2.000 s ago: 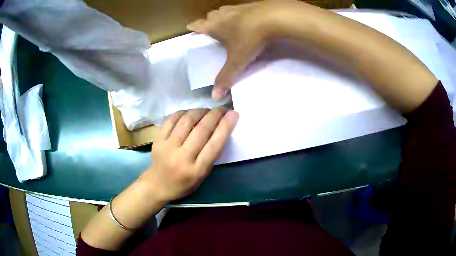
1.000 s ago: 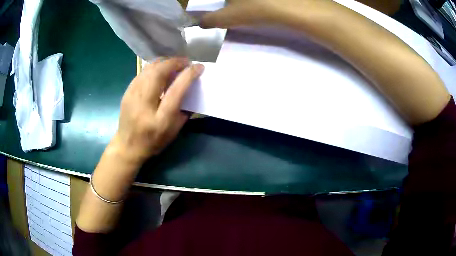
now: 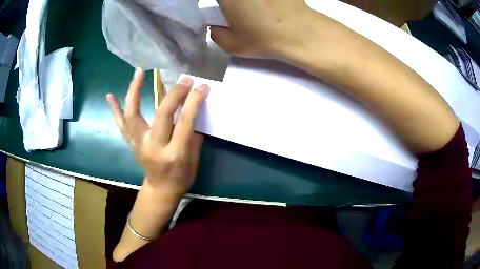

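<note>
A large white card insert (image 3: 295,115) lies over the carton (image 3: 159,89), and only a little of the carton's tan left edge shows. A greyish bagged product (image 3: 152,37) rises at the left end of the card. My left hand (image 3: 163,131) has its index and middle fingertips on the card's left end, other fingers spread; whether it grips the card I cannot tell. My right hand (image 3: 252,26) is at the top edge beside the bagged product, with its forearm across the card. Its fingers are partly hidden and its grip is unclear.
White wrapped shapes (image 3: 42,105) lie at the left of the dark green bench (image 3: 100,142). Below the bench at left is an open carton with a lined white sheet (image 3: 50,210). Dark items with striped edges (image 3: 460,65) are at the far right. Something blue is under the bench at right.
The card and bagged product have shifted up since two seconds ago, covering most of the carton. My left hand has moved left and its fingers have spread. My right hand has moved up to the top edge.
</note>
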